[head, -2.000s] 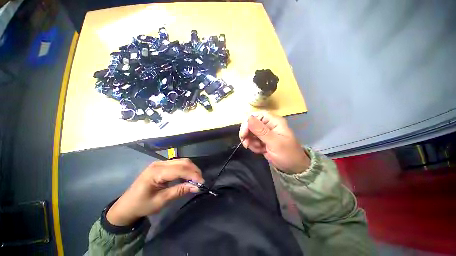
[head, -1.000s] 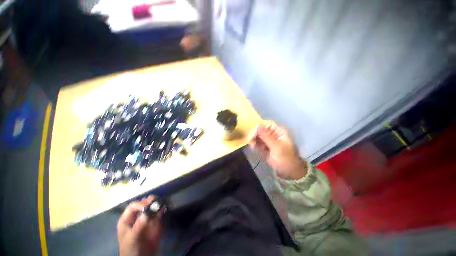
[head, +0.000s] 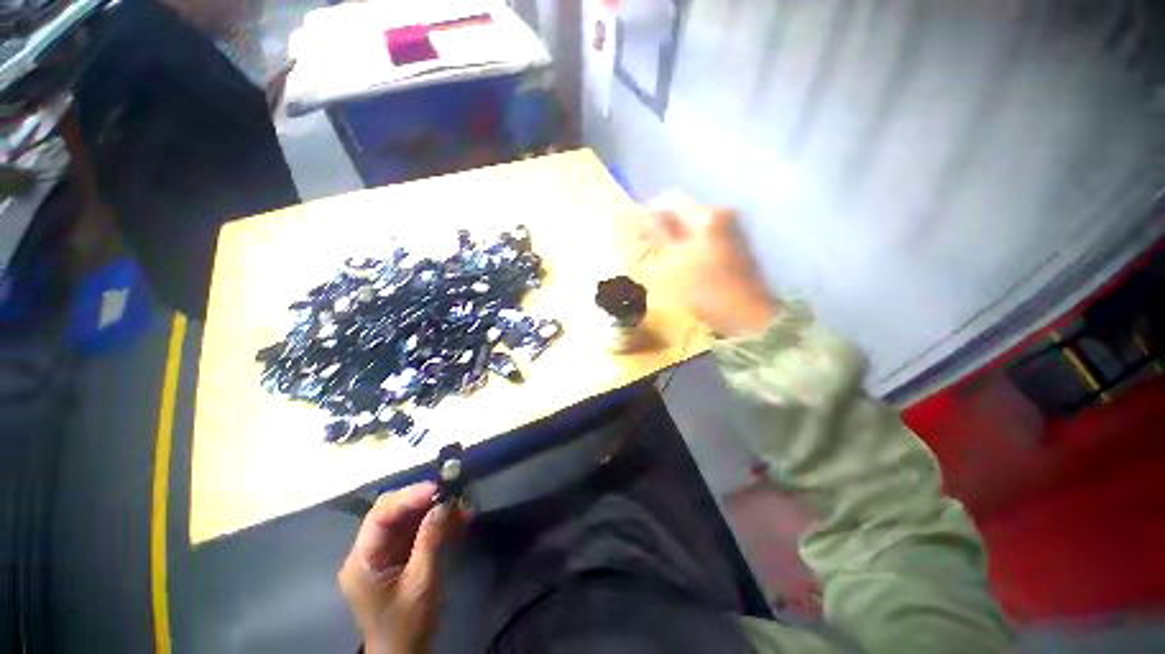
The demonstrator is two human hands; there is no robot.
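Note:
My left hand (head: 399, 562) grips a small black key fob (head: 450, 468) with a pale spot, upright just off the table's front edge. My right hand (head: 715, 262) is raised at the table's right side, beyond the jar, and is blurred. A faint thin line shows near its fingertips, but I cannot tell surely what it holds. The small pale jar (head: 625, 335) with a lumpy black top stands near the right edge. A large heap of black fobs (head: 409, 326) with silver and pale glints lies mid-table.
The light wood-coloured table (head: 243, 492) stands before my dark-covered lap. A person in dark clothes (head: 185, 153) is at the far left. Behind is a white-topped table (head: 332, 64) with a red item (head: 411, 45). A pale wall (head: 869, 153) stands at the right.
My right hand has moved from above my lap up past the jar. My left hand has moved left and holds the fob upright near the table edge. The view has tilted up.

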